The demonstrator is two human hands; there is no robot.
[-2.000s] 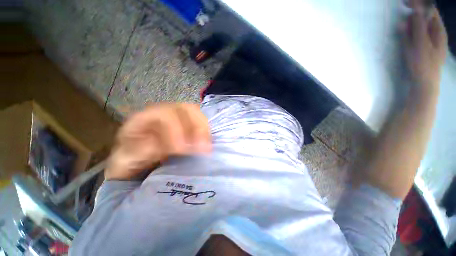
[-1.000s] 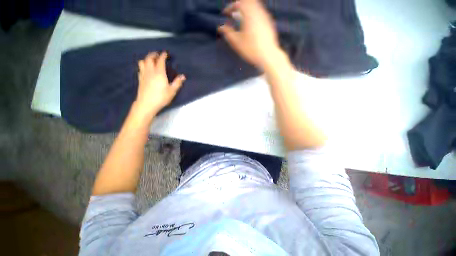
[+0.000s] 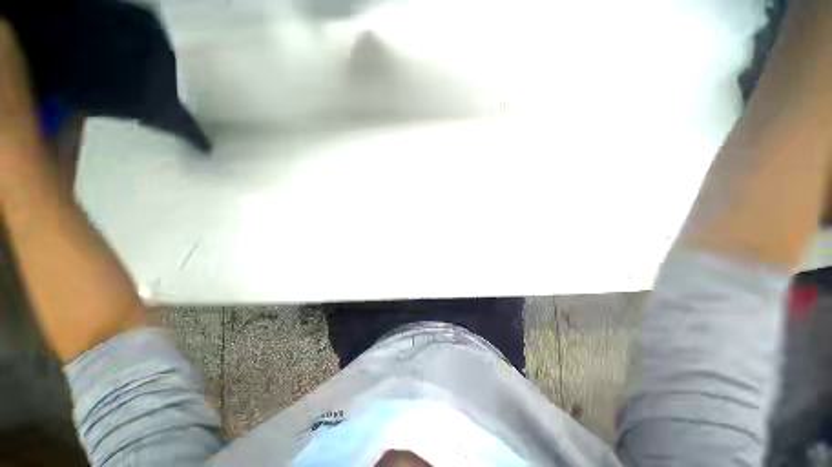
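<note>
Dark trousers (image 3: 100, 64) show at the upper left, cut off by the picture's edge, with one pointed corner lying over the white table (image 3: 410, 210). My left forearm reaches up along the left edge, beside the dark cloth; my left hand is out of the picture. My right forearm reaches up to the upper right corner, blurred; my right hand is also out of the picture. What either hand holds is hidden. No snips can be made out.
A strip of dark cloth (image 3: 774, 46) shows at the upper right, beside my right arm. A blurred red thing (image 3: 803, 299) is at the right, beyond my sleeve. Speckled floor (image 3: 269, 365) shows below the table's near edge.
The dark trousers that lay spread before me have moved to the upper left, mostly out of view. Both arms have spread apart and both hands have left the picture.
</note>
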